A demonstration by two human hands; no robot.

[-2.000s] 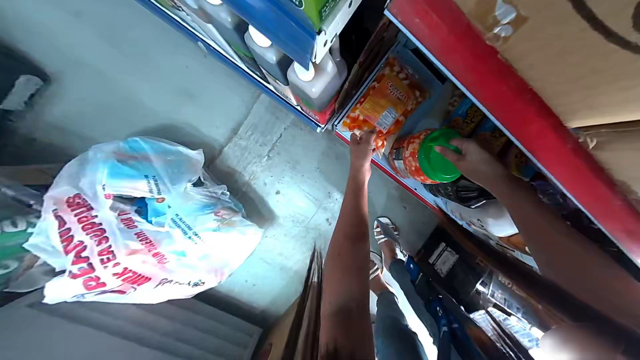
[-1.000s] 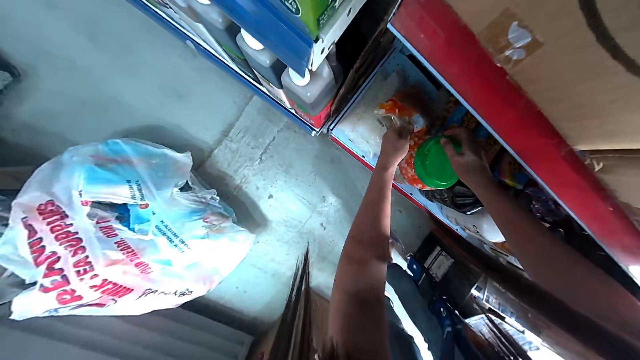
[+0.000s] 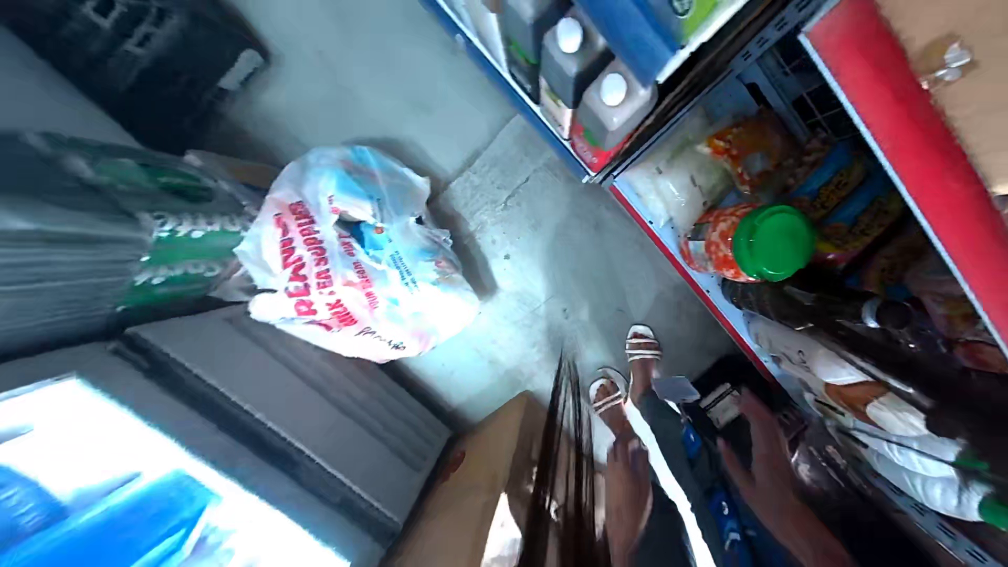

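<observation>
My left hand [image 3: 628,492] is low in the head view, over my lap, blurred, with nothing seen in it. To its right my right hand [image 3: 760,465] is raised with its fingers apart and holds nothing. On the bottom shelf lies a plastic jar with a green lid [image 3: 774,242] and orange-red contents. Behind it sits an orange plastic packet [image 3: 750,150]. A white printed plastic bag [image 3: 362,260], filled with packages, rests on the floor at the left.
A red shelf edge [image 3: 906,142] runs above the jar. Capped jugs [image 3: 612,98] stand on the neighbouring blue shelf. A cardboard box [image 3: 480,480] is at the bottom, green-labelled packs [image 3: 181,236] at the left, and bottles [image 3: 929,472] at the lower right.
Both hands have left the shelf and come back toward my body. My right hand has let go of the green-lidded jar. The orange packet, earlier at my left hand, lies farther back. The view has shifted.
</observation>
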